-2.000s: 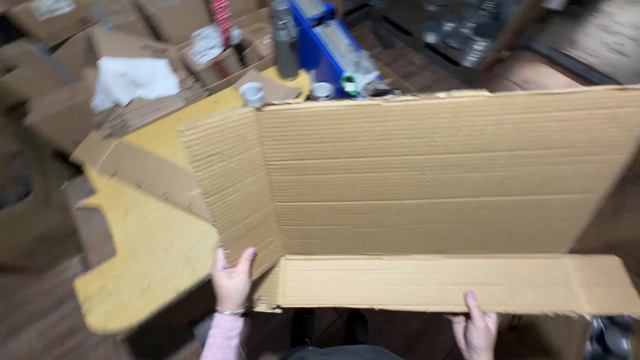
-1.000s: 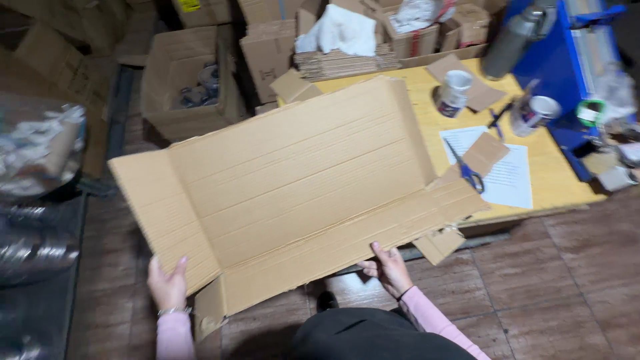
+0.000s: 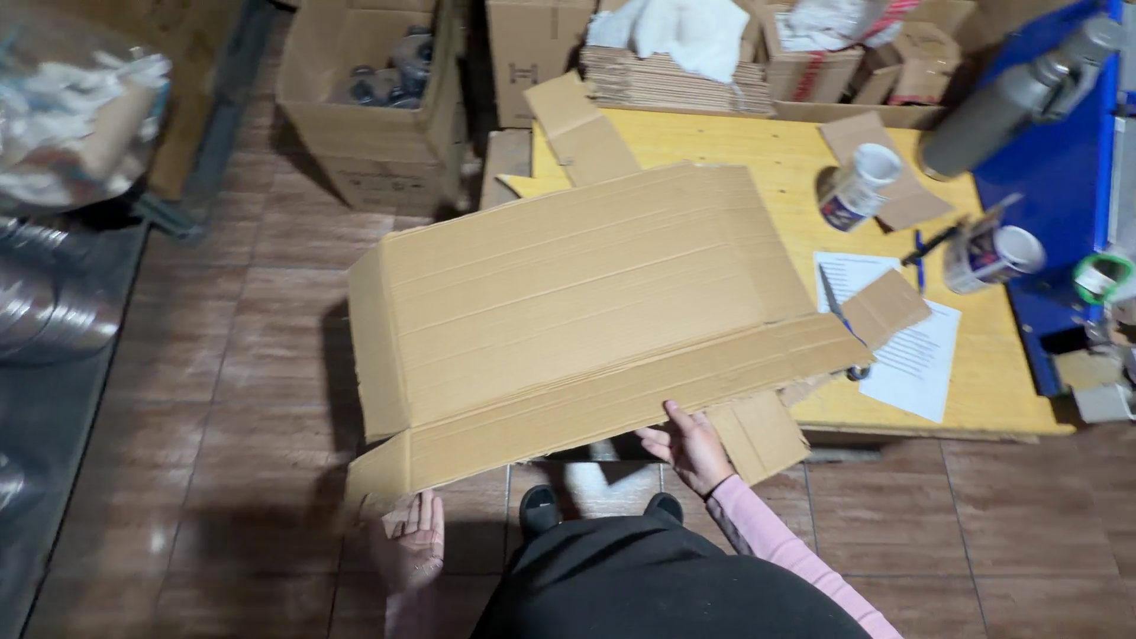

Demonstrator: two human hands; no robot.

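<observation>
A large creased cardboard sheet (image 3: 577, 293) with folded side flaps spans the middle of the view, partly over the yellow table. My right hand (image 3: 697, 444) grips its near edge, thumb on top and fingers mostly below. My left hand (image 3: 413, 537) is at the near left corner, palm up with fingers extended beside the small corner flap (image 3: 382, 466); whether it touches the flap is unclear. Scissors (image 3: 839, 306) with blue handles lie on printed paper (image 3: 919, 364) at the sheet's right end, near a small cardboard piece (image 3: 883, 306).
The yellow table (image 3: 994, 373) carries two white cups (image 3: 856, 186), a pen and a grey thermos (image 3: 1016, 98). Behind it stand stacked flat cardboard (image 3: 674, 82) and boxes. An open carton (image 3: 368, 133) stands on the tiled floor; a dark shelf edge (image 3: 80, 390) runs along the left.
The cardboard sheet, held by both hands earlier, is now lower and over the table's left part. My left hand has opened at its corner. The view has swung left since the first frame.
</observation>
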